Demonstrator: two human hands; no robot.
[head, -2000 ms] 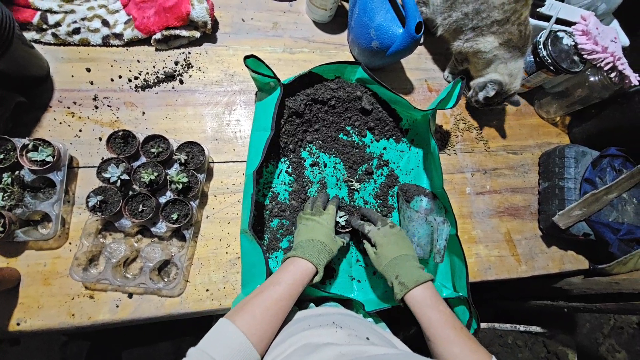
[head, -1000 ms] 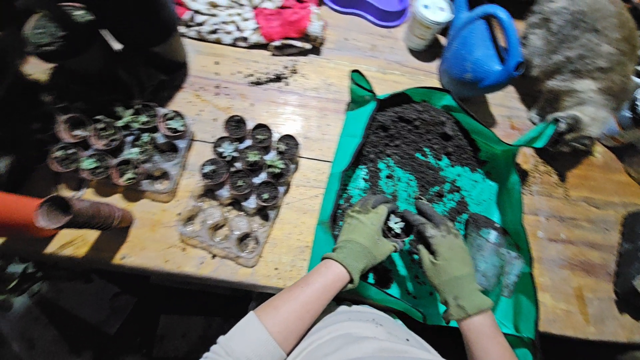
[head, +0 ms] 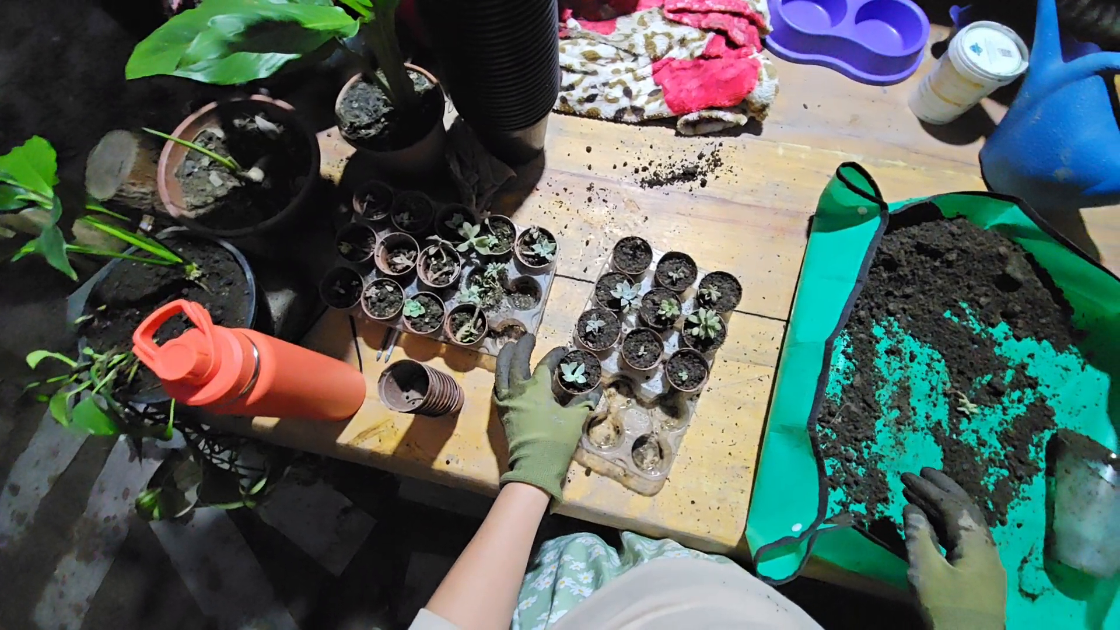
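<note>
My left hand (head: 544,416), in a green gardening glove with dark fingers, holds a small round pot with a succulent (head: 577,373) at the left edge of a clear plastic tray (head: 643,481). Several small pots of soil and succulents fill the tray's upper part, and its lower cells hold no pots. My right hand (head: 954,542), gloved alike, rests with fingers apart over the green planting mat (head: 792,420), near the dark soil (head: 954,271). A soiled clear plastic container (head: 1085,507) lies on the mat to the right of that hand.
Left of my left hand are a second tray of small pots (head: 424,312), a stack of small pots (head: 420,388) and an orange bottle (head: 271,372). Larger potted plants (head: 241,166) stand beyond. A blue watering can (head: 1054,131), a lidded cup (head: 969,72) and a purple double bowl (head: 853,35) are at the back right.
My left hand has moved left from the mat to the tray with a small potted succulent. My right hand has stayed over the mat. The view has swung left.
</note>
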